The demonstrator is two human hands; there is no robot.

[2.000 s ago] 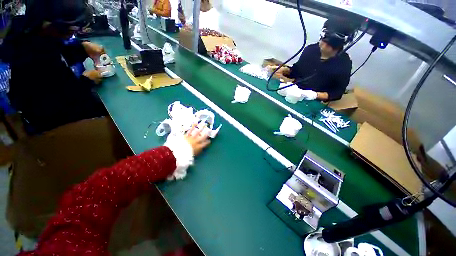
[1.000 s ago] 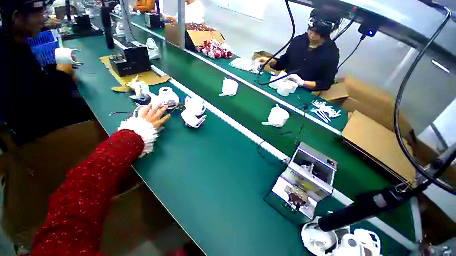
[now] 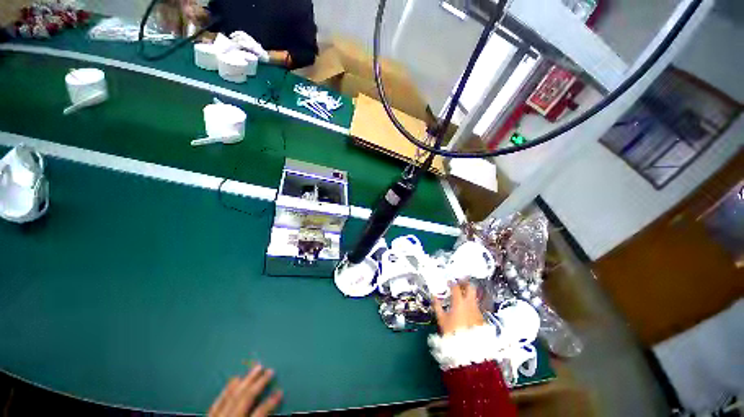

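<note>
White plastic housings point(image 3: 471, 261) lie in a pile at the right end of the green bench. My right hand point(image 3: 462, 311) is at the near side of this pile, fingers pointing into it; whether the fingertips grip a housing cannot be told. Small silvery and brown wired components point(image 3: 405, 311) lie just left of that hand. My left hand point(image 3: 246, 394) is low on the bench at the bottom edge, partly cut off, fingers apart and empty. The black electric screwdriver point(image 3: 382, 218) hangs tilted, its tip over a round white housing point(image 3: 356, 279).
A metal screw feeder point(image 3: 308, 220) stands left of the screwdriver. A clear plastic bag point(image 3: 522, 252) lies at the right edge. White handled bodies point(image 3: 224, 122) sit on the conveyor point(image 3: 163, 122). A part-assembled unit point(image 3: 23, 184) is at far left. A worker's gloved hand and cardboard boxes are opposite.
The view has swung right. My left hand has left the white units at the left and is now near the bench's front edge. My right hand has come into view at the housing pile.
</note>
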